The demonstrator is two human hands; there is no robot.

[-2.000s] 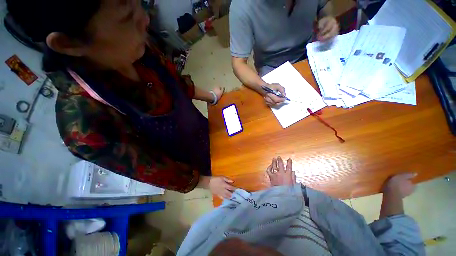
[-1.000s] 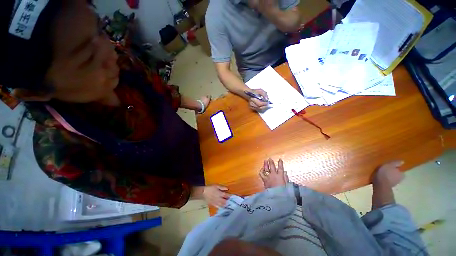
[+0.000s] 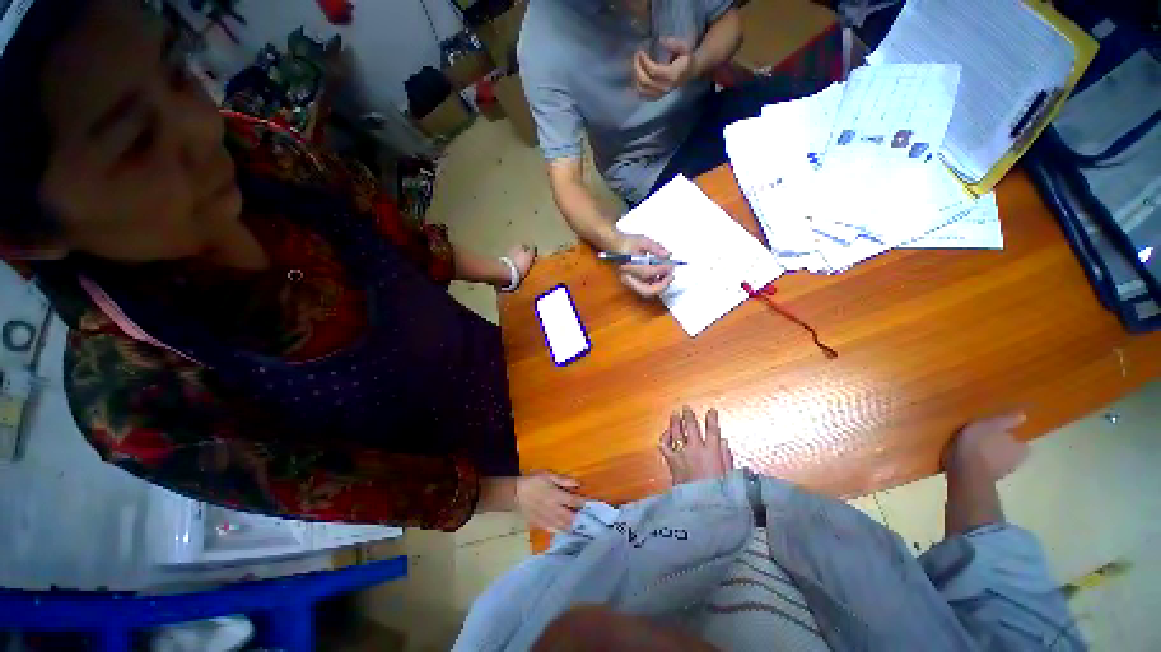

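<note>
My left hand (image 3: 695, 446) rests palm down on the near edge of the glossy orange-brown table (image 3: 637, 382), fingers spread, a ring on one finger, holding nothing. My right hand (image 3: 989, 448) lies at the table's near right edge; it is blurred and I see no object in it. Across the table a seated person in grey holds a pen (image 3: 634, 260) over a white writing sheet (image 3: 707, 236). A red cord (image 3: 796, 321) trails from the sheet onto the wood. A smartphone (image 3: 563, 325) with a lit white screen lies left of the sheet.
Fanned printed sheets (image 3: 879, 166) lie at the far right beside a yellow clipboard (image 3: 1069, 96) with a metal clip. Document bags (image 3: 1108, 191) with dark edges lie at the right end. A person in a dark apron (image 3: 420, 344) stands at the left, hands on the table edge.
The view has shifted right since the first frame. The seated person's raised hand has come down from the face, and the pen now lies flatter over the sheet. My hands stay in place.
</note>
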